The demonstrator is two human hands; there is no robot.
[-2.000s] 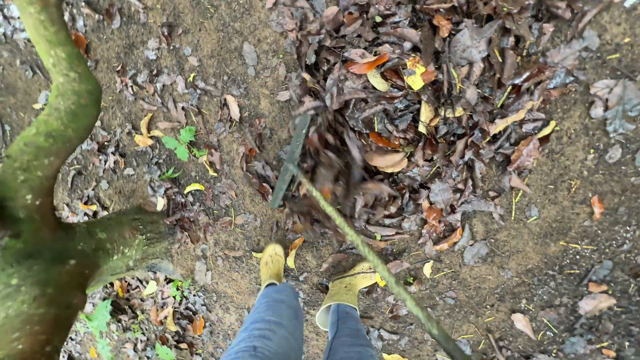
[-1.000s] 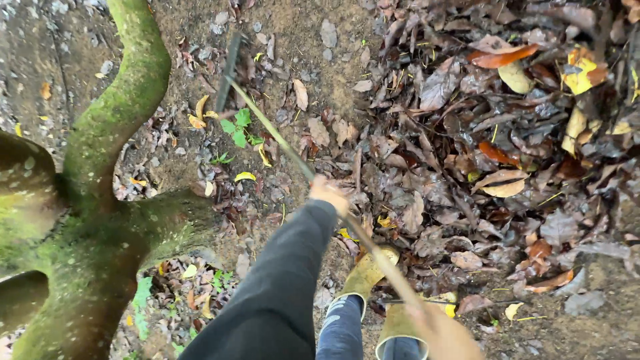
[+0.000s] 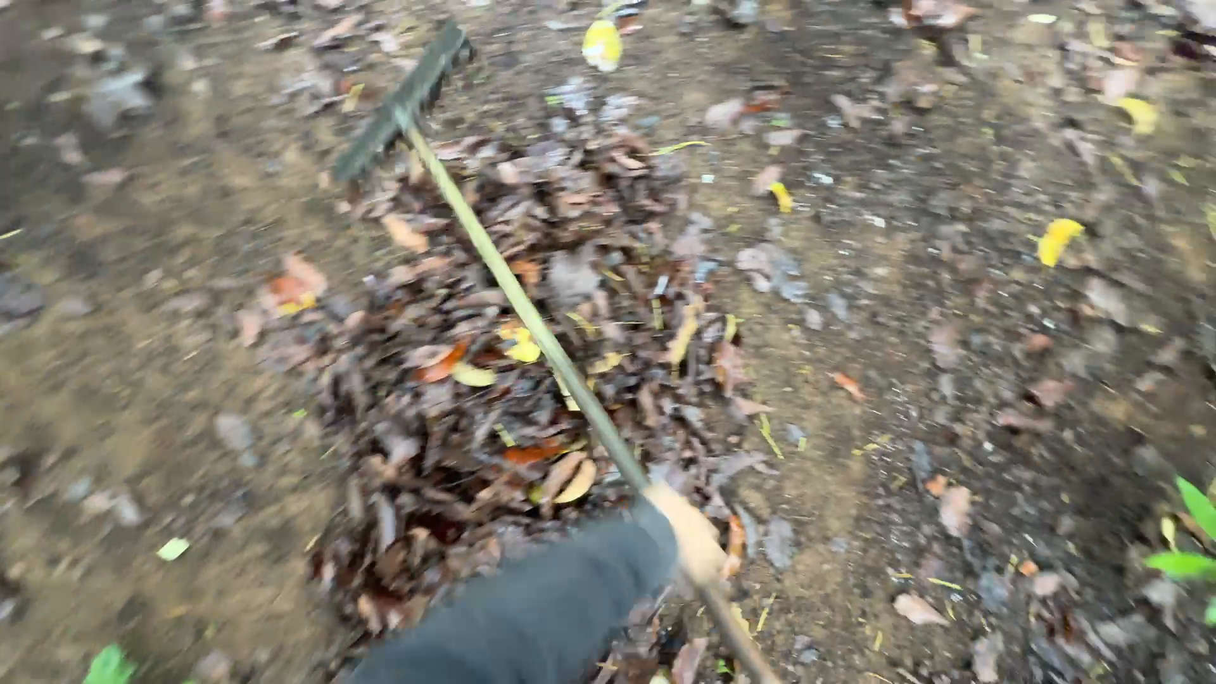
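Note:
My left hand (image 3: pixel 686 532), below a dark sleeve, is closed around the long wooden handle of a rake (image 3: pixel 518 294). The handle runs from the bottom centre up to the left. Its dark rake head (image 3: pixel 401 103) is at the upper left, tilted, at the far edge of a heap of wet brown leaves (image 3: pixel 570 275). Whether the head touches the ground cannot be told. My right hand is out of view. The hand and the handle are slightly blurred.
Bare damp soil (image 3: pixel 190 351) with scattered leaves lies left of the heap. More soil and loose leaves lie to the right, with a yellow leaf (image 3: pixel 1057 240) among them. A green plant (image 3: pixel 1187 532) grows at the right edge.
The view has shifted far away from the mossy tree trunk and the boots. The rake head has moved from the soil beside green seedlings to the far edge of the leaf heap.

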